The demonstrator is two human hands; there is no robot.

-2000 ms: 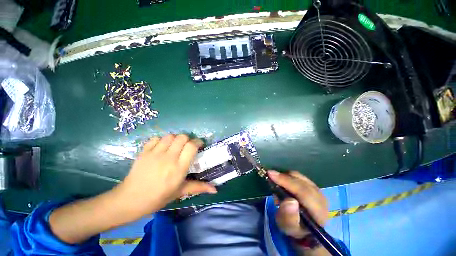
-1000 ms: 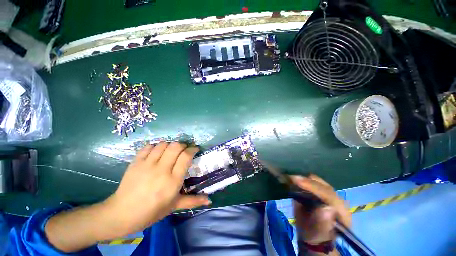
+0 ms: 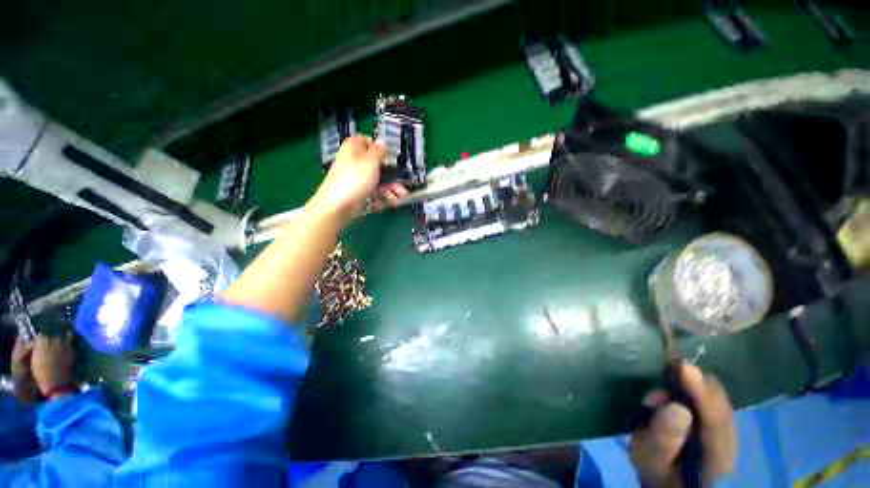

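My left hand (image 3: 359,176) is stretched forward over the white rail and holds a phone assembly (image 3: 401,141) upright above the green belt. My right hand (image 3: 685,429) grips the black soldering iron (image 3: 689,419) at the lower right. The iron's metal tip points up at the near side of the round waste cup (image 3: 715,284), which holds silver bits. Whether the tip touches the cup is blurred. Another phone assembly (image 3: 475,215) lies on the mat just behind the rail. The pile of small components (image 3: 341,288) lies left of it, partly hidden by my left forearm.
The fume fan (image 3: 615,191) stands at the right, beside the rail (image 3: 496,162). More phone assemblies (image 3: 557,69) lie on the belt. A blue packet (image 3: 119,307) and a clear bag (image 3: 186,276) are at the left. Another person's hands (image 3: 43,362) hold something at the far left.
My left hand has moved from the bench to the belt with a phone assembly. My right hand has swung the iron right to the cup. The view has turned, showing more belt.
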